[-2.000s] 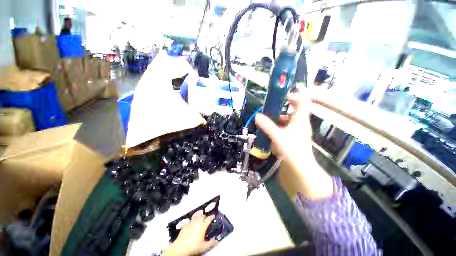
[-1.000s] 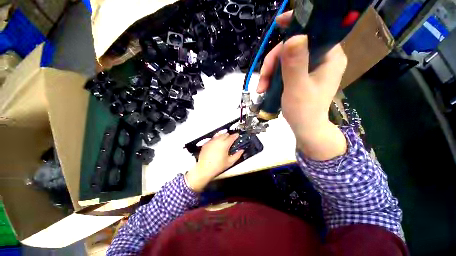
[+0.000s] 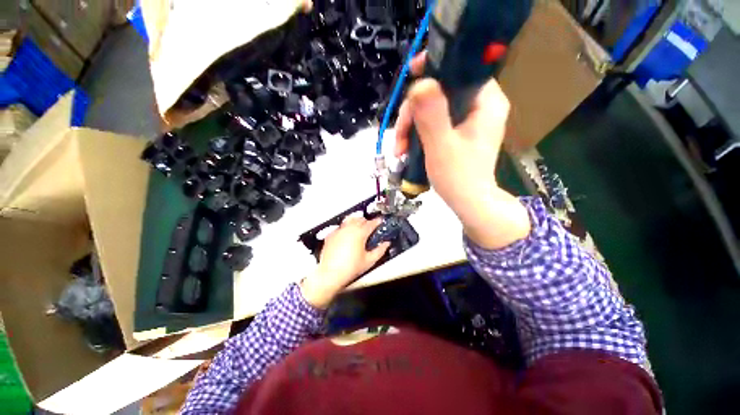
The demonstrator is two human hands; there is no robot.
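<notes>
A black socket housing (image 3: 406, 241) lies on the white work sheet (image 3: 324, 187). My left hand (image 3: 347, 253) lies over its middle and holds it, with fingertips on a black socket module (image 3: 385, 232). My right hand (image 3: 464, 139) is wrapped around the dark auto-feed screwdriver (image 3: 472, 50), which has a red mark. The driver is tilted, and its silver nozzle (image 3: 393, 202) is at the housing's back edge, just beyond my left fingertips. The screw tip and the exact contact are hidden. A blue air hose (image 3: 395, 97) runs up from the nozzle.
A large heap of black modules (image 3: 268, 162) lies behind and left, below a pale sack (image 3: 212, 50). Another long black housing (image 3: 189, 258) lies on the green top at left. An open carton (image 3: 109, 212) stands far left. A brown cardboard flap (image 3: 553, 73) rises at right.
The view has tilted down onto the work. The raised driver has come down to the housing with my right hand. Over the last second, driver and hand have shifted slightly left in view.
</notes>
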